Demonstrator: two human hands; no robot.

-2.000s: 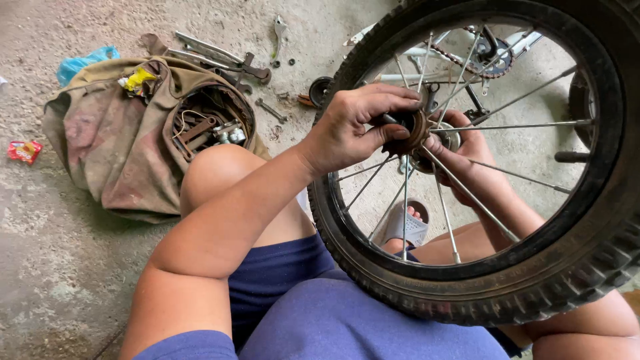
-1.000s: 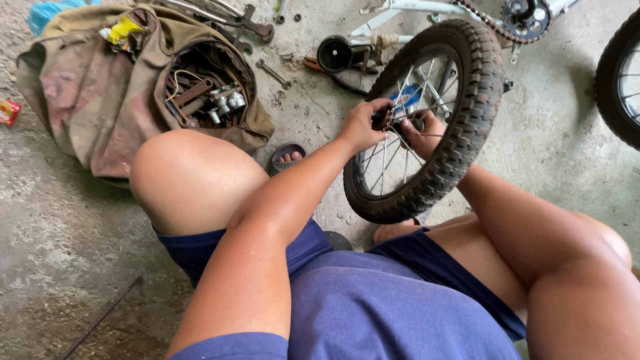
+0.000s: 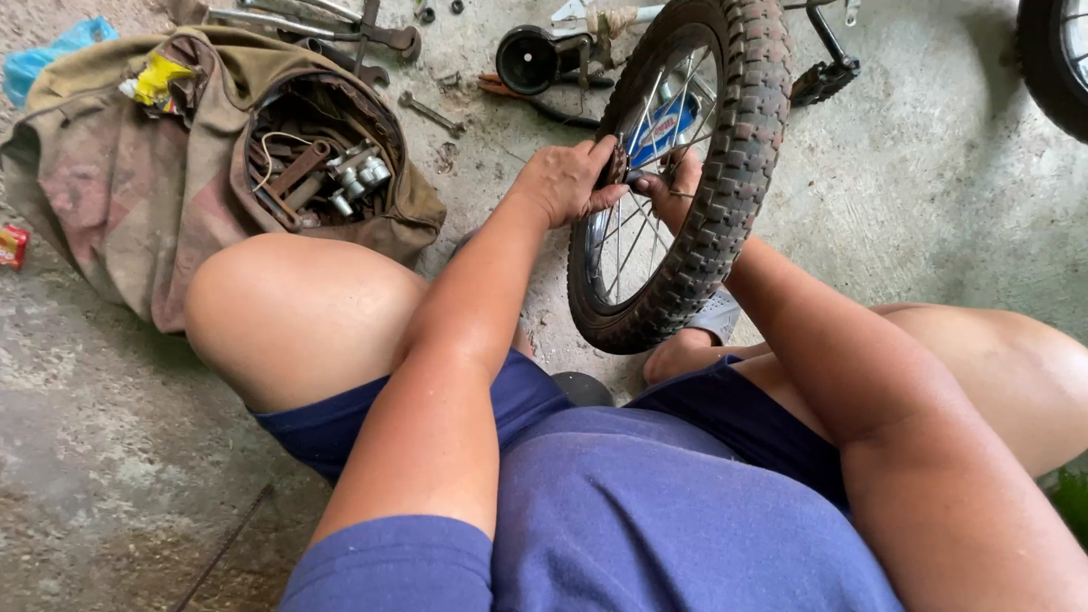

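A small bicycle wheel (image 3: 748, 144) with a knobby tyre is held upright between my hands, over the concrete floor. My left hand (image 3: 571, 180) grips the sprocket (image 3: 615, 167) on the near side of the hub, thumb below and fingers above. Reaching in from the right behind the tyre, my right hand (image 3: 676, 189) holds the hub's other side, partly hidden by spokes and rim. A blue packet (image 3: 667, 132) with writing shows through the spokes.
A canvas bag (image 3: 110, 170) of metal parts lies at left. Wrenches (image 3: 399, 38), a bolt (image 3: 432, 114) and a round black part (image 3: 527, 59) lie ahead. A crank with pedal (image 3: 824, 81) stands beyond the tyre, another wheel (image 3: 1058, 68) at the far right.
The wheel has turned from showing its broad side to a more edge-on pose and sits farther from my body. Both hands have stayed at the hub. The view has shifted.
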